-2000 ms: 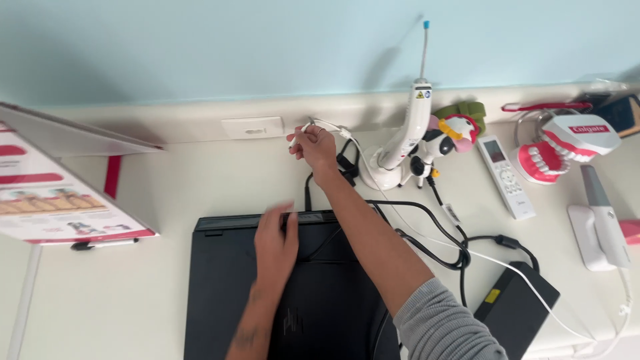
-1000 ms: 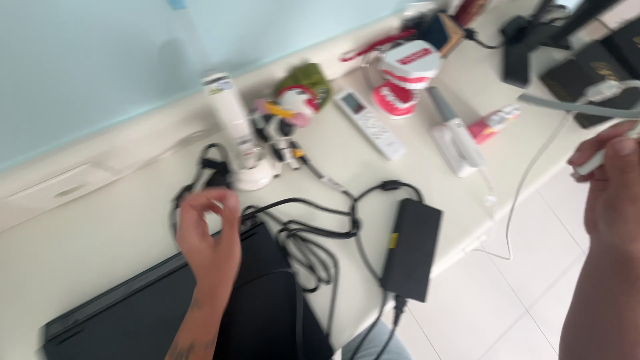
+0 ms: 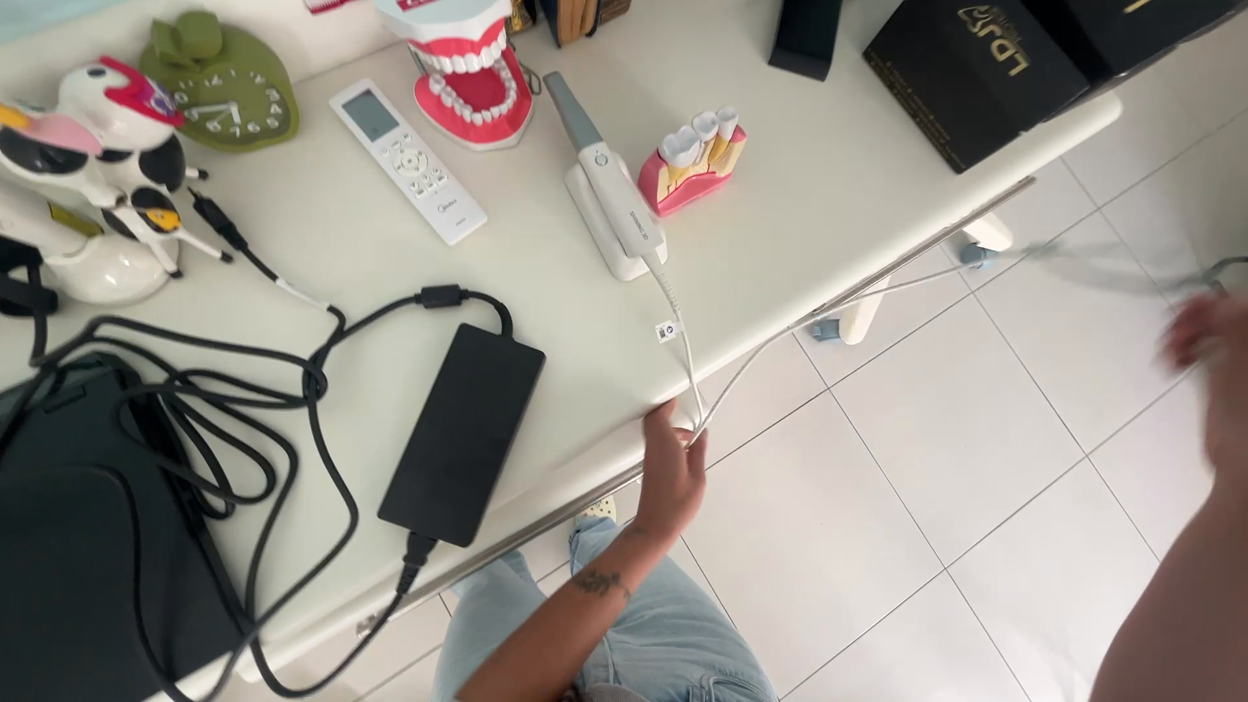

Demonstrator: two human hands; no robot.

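My left hand (image 3: 673,468) is at the desk's front edge, its fingers closed around a thin white cable (image 3: 746,366). This cable runs up to a white and grey handheld scanner (image 3: 619,200) lying in its white cradle (image 3: 595,229). Another stretch of it reaches off to the right over the floor. At the right edge my right hand (image 3: 1209,361) is blurred, out over the floor, near the cable's far stretch; what its fingers hold cannot be told. Left of the scanner lies a black power adapter (image 3: 463,434) with coiled black cables (image 3: 195,390).
A black laptop (image 3: 88,546) is at lower left. Along the back are a white remote control (image 3: 408,161), a large jaw model (image 3: 473,78), a tooth model (image 3: 692,161), a green clock (image 3: 229,97), a cow figurine (image 3: 117,146) and black boxes (image 3: 965,83). Chair casters (image 3: 838,327) stand below the edge.
My left hand has left the laptop area and now grips the white cable at the desk's edge. My right hand has moved away to the right. The view has swung right.
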